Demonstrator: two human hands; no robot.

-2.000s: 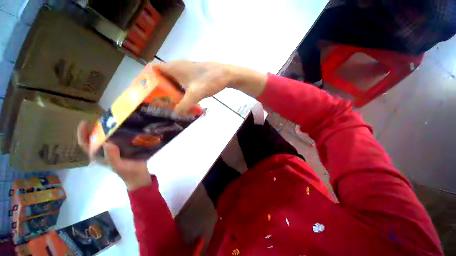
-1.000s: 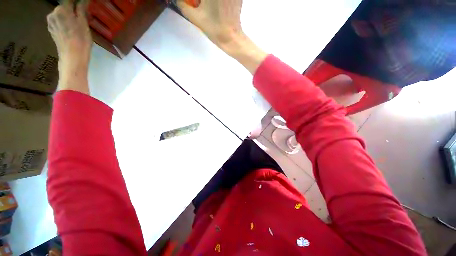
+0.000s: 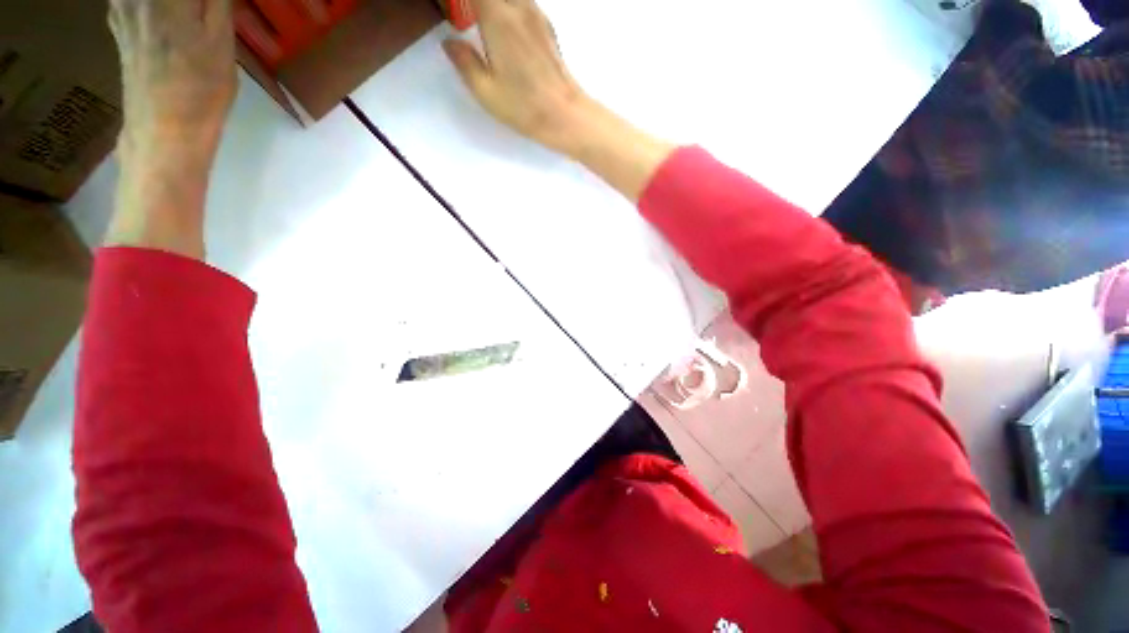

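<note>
An open brown shipping carton (image 3: 384, 52) lies at the top of the view with orange retail boxes (image 3: 291, 25) inside. My left hand (image 3: 177, 62) is at the carton's left side, its fingertips cut off by the top edge. My right hand (image 3: 520, 68) is right of the carton, thumb apart, beside a small orange piece (image 3: 459, 12) at the top edge; whether it grips this is hidden. A thin grey-green strip or blade (image 3: 459, 361) with a dark end lies flat on the white table (image 3: 372, 470).
Closed brown cartons (image 3: 56, 124) stand at the left. A dark seam crosses the table. White ribbon (image 3: 700, 376) curls on the floor by the table edge. A person in plaid clothing (image 3: 990, 161) sits at upper right. A grey flat object (image 3: 1059, 439) is at the right.
The retail box held in both hands two seconds ago has gone from between them. Both hands have moved up to the open carton; since one second ago, my right hand has come down slightly, its thumb spread.
</note>
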